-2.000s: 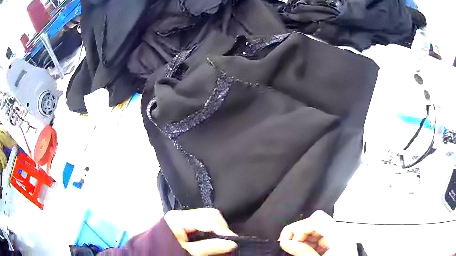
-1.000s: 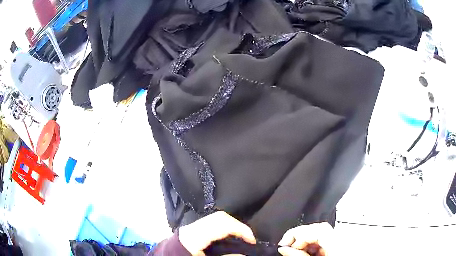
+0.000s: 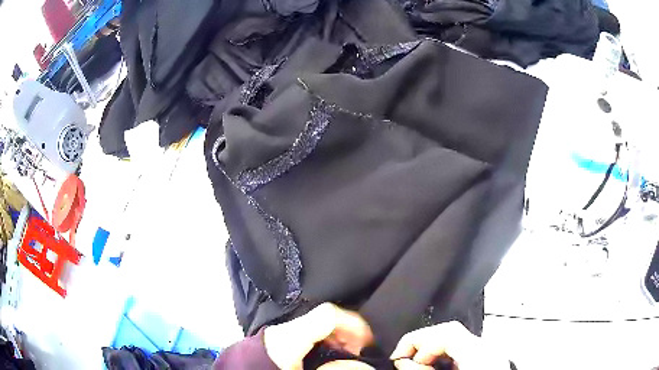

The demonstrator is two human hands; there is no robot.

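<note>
A black garment piece [image 3: 376, 195] lies spread before me, with glittery grey speckled strips [image 3: 289, 159] along its curved edges on the left. My left hand [image 3: 321, 340] pinches the near edge of the cloth at the bottom of the picture; its fingers are slightly blurred. My right hand [image 3: 437, 345] grips the same edge a little to the right. Both hands are partly cut off by the lower picture edge. The cloth between them is bunched and dark, so its fold is hard to make out.
A heap of black cloth [image 3: 166, 58] lies behind. The white sewing machine head [image 3: 585, 144] stands at right, a black rectangle [image 3: 653, 278] near it. At left are a grey machine part [image 3: 50, 123], a red stool [image 3: 47, 253] and a blue bin [image 3: 148, 332].
My left hand has shifted right, closer to my right hand, and its fingers have curled over the cloth edge. The garment has hardly moved.
</note>
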